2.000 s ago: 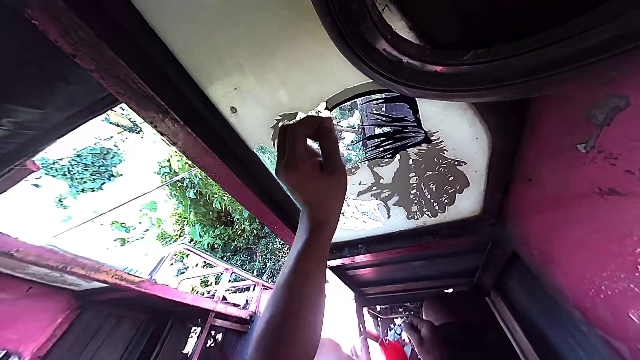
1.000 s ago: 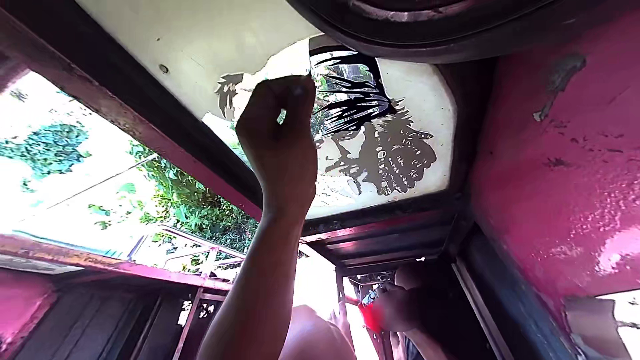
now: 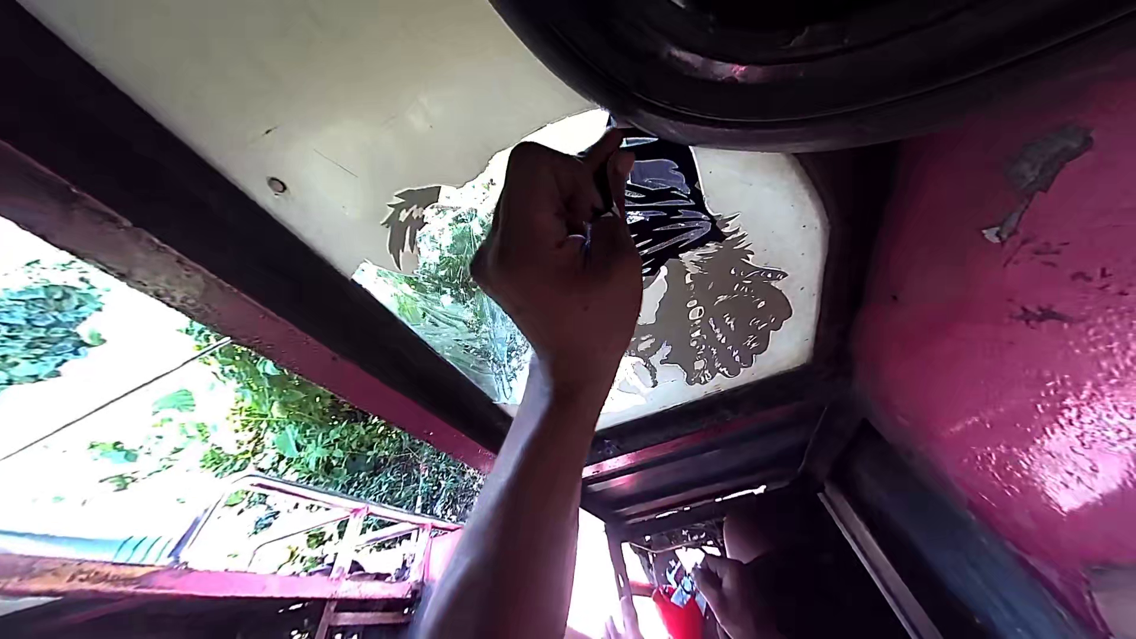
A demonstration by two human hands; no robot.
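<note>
My left hand (image 3: 572, 244) is raised against a window pane covered in pale film (image 3: 373, 106). Its fingers are pinched together at the film's cut-out edge; the bit between them is mostly hidden. Left of the hand, bare glass (image 3: 444, 266) shows foliage through it, beside a small grey jagged patch (image 3: 411, 226). On the right, the pane bears a dark striped shape (image 3: 670, 200) and a grey silhouette decal (image 3: 728, 311). My right hand is out of view.
A black round rubber-like rim (image 3: 745, 115) overhangs the pane. Pink-painted metal (image 3: 1003, 293) stands at the right, and a dark frame bar (image 3: 293, 293) runs along the left. Lower right, a shadowed person's hand (image 3: 728, 590) is by a red object (image 3: 679, 612).
The hand has moved right across the pane. A pale flap beside its fingers one second ago is not plainly visible now. More bare glass shows at the left. The view has shifted.
</note>
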